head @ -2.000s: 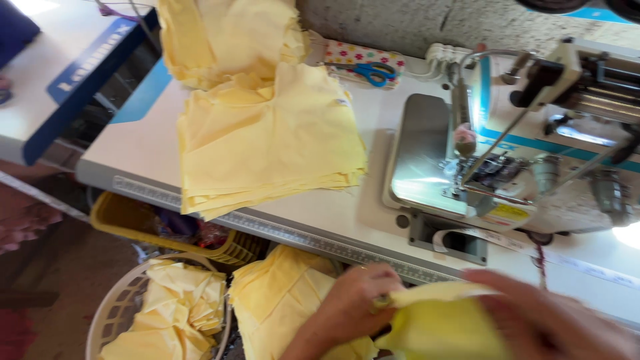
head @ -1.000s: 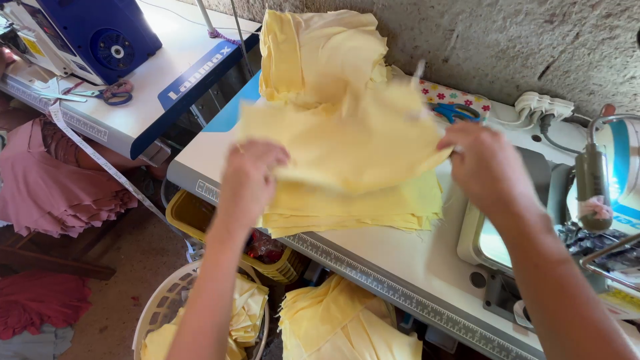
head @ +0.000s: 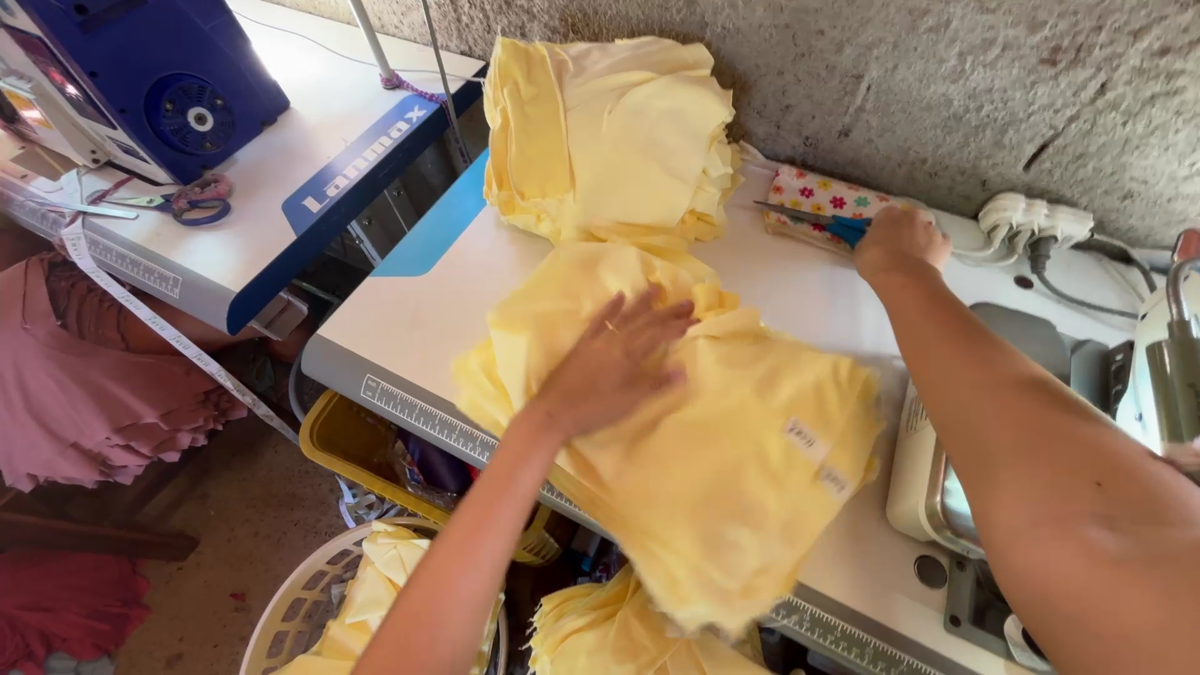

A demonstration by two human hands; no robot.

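My left hand (head: 623,361) lies flat, fingers apart, on a stack of yellow fabric pieces (head: 712,469) on the sewing table. Small white labels with writing lie on the stack's right part. Behind it sits another pile of yellow cut fabric (head: 637,131). At the wall, my right hand (head: 902,242) is closed over the handles of blue-handled scissors (head: 848,228), whose blades point left over a flower-patterned cloth (head: 816,202).
A sewing machine (head: 1162,375) stands at right, near a white power plug cluster (head: 1031,220). Below the table are a yellow basket (head: 337,469), a white laundry basket (head: 281,600) and more yellow fabric (head: 609,628). Left, another table (head: 319,84) holds a blue machine (head: 197,103) and scissors (head: 199,199).
The yellow piece held up by both hands is down on the stack. My right hand has let go of it and moved to the scissors; my left hand now rests flat on the fabric.
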